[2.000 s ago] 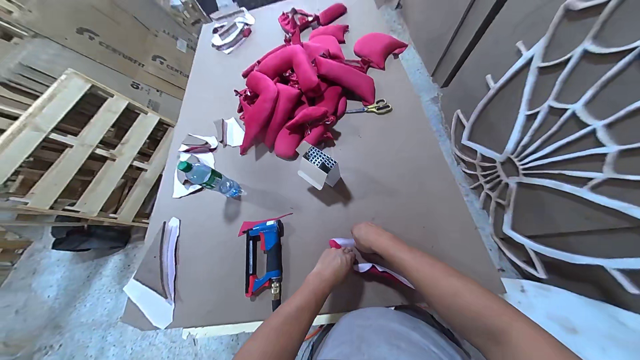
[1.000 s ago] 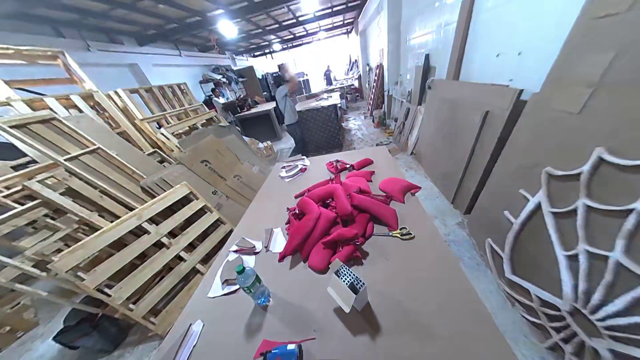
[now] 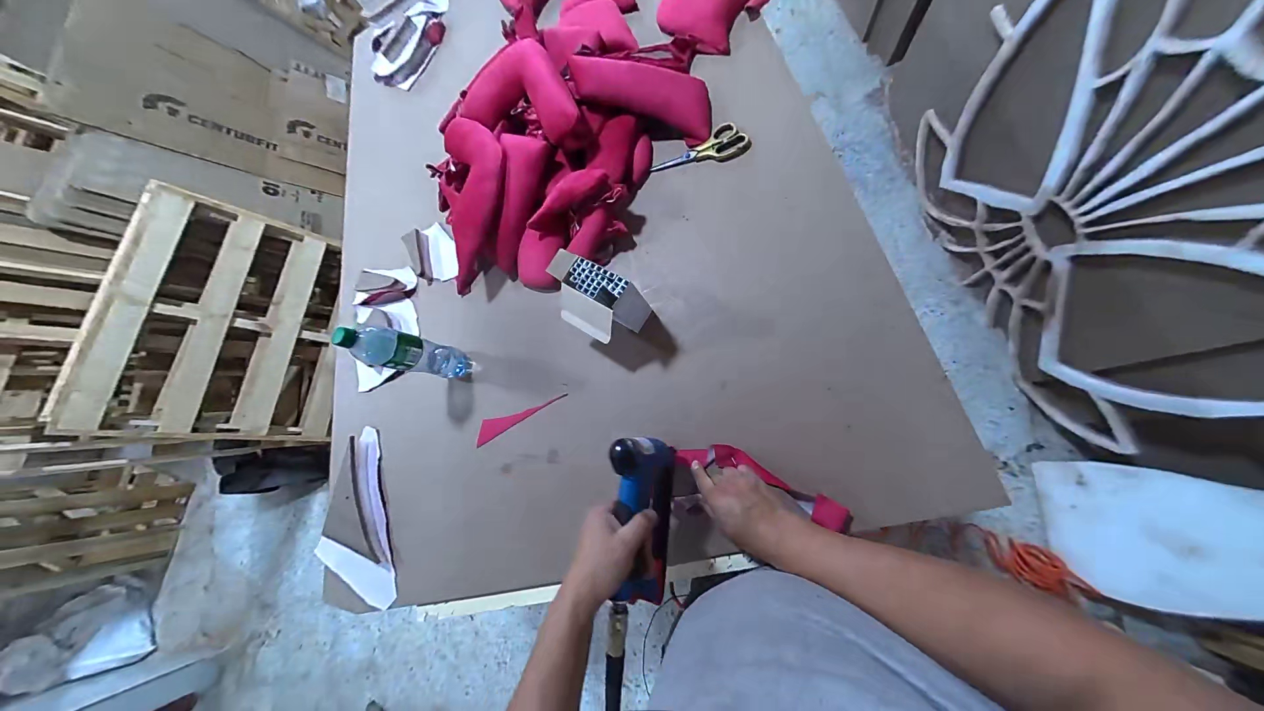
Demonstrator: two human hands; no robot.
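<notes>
My left hand (image 3: 610, 553) grips the handle of a blue and black pneumatic stapler (image 3: 642, 494), upright at the table's near edge with an air hose below it. The stapler's nose is beside a piece wrapped in red fabric (image 3: 755, 466). My right hand (image 3: 743, 506) presses on that piece, its fingers spread near the stapler. A thin red fabric scrap (image 3: 513, 421) lies left of the tool. Farther back are a pile of red padded pieces (image 3: 553, 138), scissors (image 3: 723, 144) with yellow handles and an opened small box (image 3: 617, 296) of staples.
A plastic water bottle (image 3: 403, 352) lies or stands at the table's left among white-and-brown scraps (image 3: 370, 518). Wooden pallets (image 3: 197, 316) and cardboard boxes (image 3: 188, 109) are on the left. A web-like frame (image 3: 1062, 227) leans at the right, above an orange cord (image 3: 1037, 565) on the floor.
Two seconds ago the stapler lay on the table by the red scrap, and both hands held the red piece. Now my left hand holds the stapler. The view tilted up, then down again.
</notes>
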